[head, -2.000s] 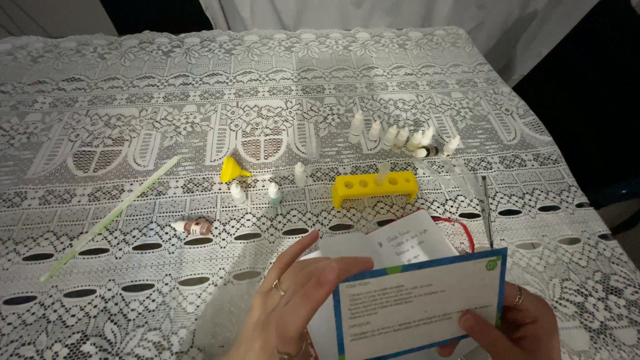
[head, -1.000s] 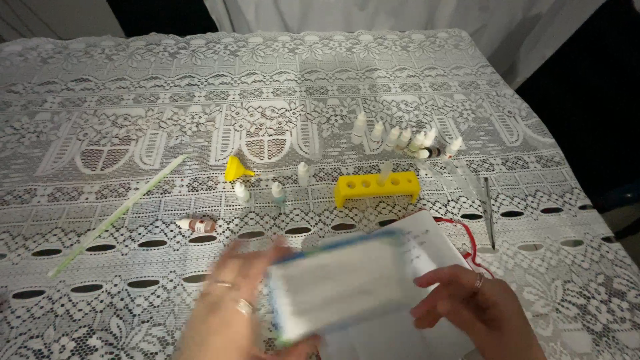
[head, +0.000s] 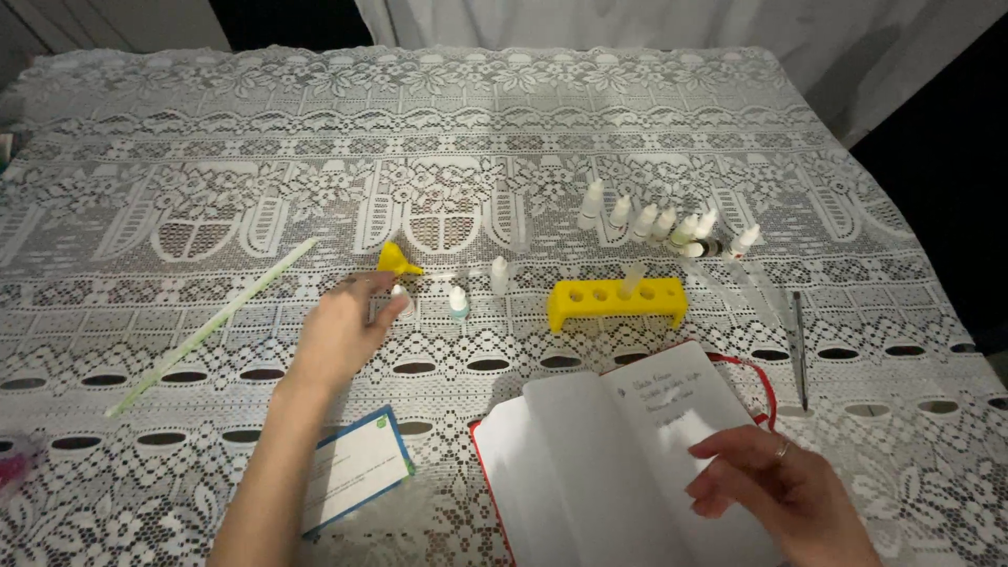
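My left hand [head: 339, 331] reaches to a small white-capped dropper bottle [head: 402, 300], its thumb and fingers around or right beside the bottle; whether it grips is unclear. Just behind the fingertips lies a yellow plastic funnel [head: 396, 260]. A bottle with bluish liquid [head: 459, 305] and a clear bottle [head: 500, 276] stand to the right. My right hand [head: 756, 480], wearing a ring, hovers with bent fingers over an open red-covered notebook [head: 669, 441] that bears handwriting. A blue-bordered printed card [head: 358, 468] lies beside my left forearm.
A yellow test-tube rack [head: 618, 303] holds one clear tube [head: 631, 279]. Several dropper bottles [head: 646, 222] stand behind it, a dark one [head: 703, 249] lying down. A pen [head: 800, 350] lies at the right, a pale green strip [head: 213, 324] at the left, on the lace tablecloth [head: 504, 142].
The card, earlier in my hands, now lies on the table at the left. My left hand has moved forward to the small bottles. The brown-tinted bottle seen lying there before is no longer visible.
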